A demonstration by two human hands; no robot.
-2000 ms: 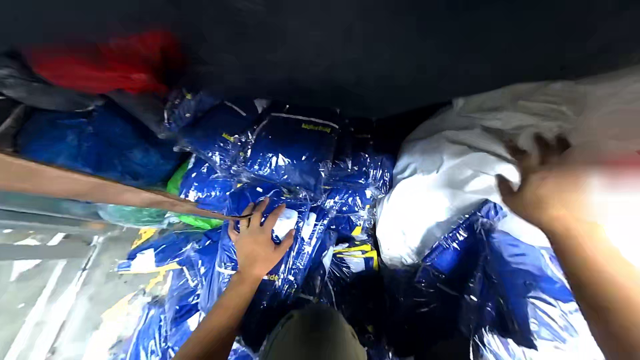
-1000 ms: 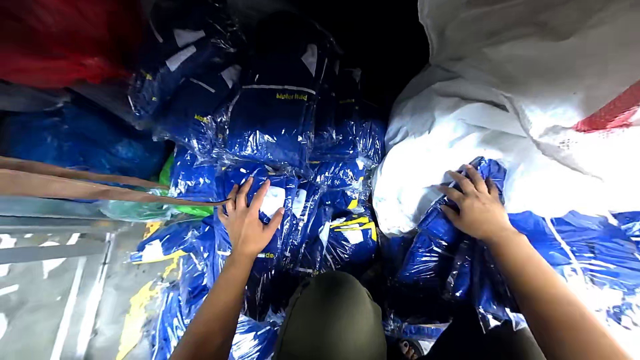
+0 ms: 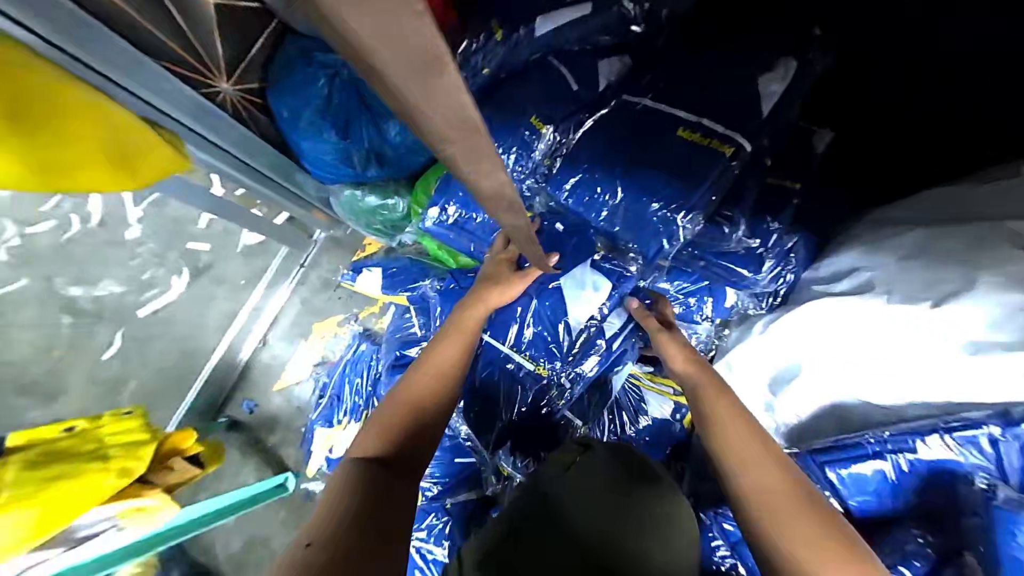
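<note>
Several navy garments in clear plastic packets lie piled in front of me. Both my hands are at one navy packet [image 3: 520,320] with a white label. My left hand [image 3: 506,276] is at its upper left edge, the fingers partly hidden behind a brown strap [image 3: 448,120]. At the packet's right edge, my right hand [image 3: 660,324] has its thumb on the plastic and its fingers curled around the side. Above lies another folded navy packet [image 3: 648,172] with yellow lettering. Below my right hand is a packet with yellow stripes [image 3: 656,388].
A large white sack [image 3: 888,336] bulges on the right, with blue packets [image 3: 904,464] below it. Blue [image 3: 340,116] and green [image 3: 372,210] plastic bags sit upper left beside a metal frame [image 3: 184,104]. Yellow material [image 3: 80,456] and a teal bar [image 3: 184,524] are lower left.
My right hand has left the blue packet by the white sack and moved left to the packet near my left hand. The view has turned, showing more floor at the left.
</note>
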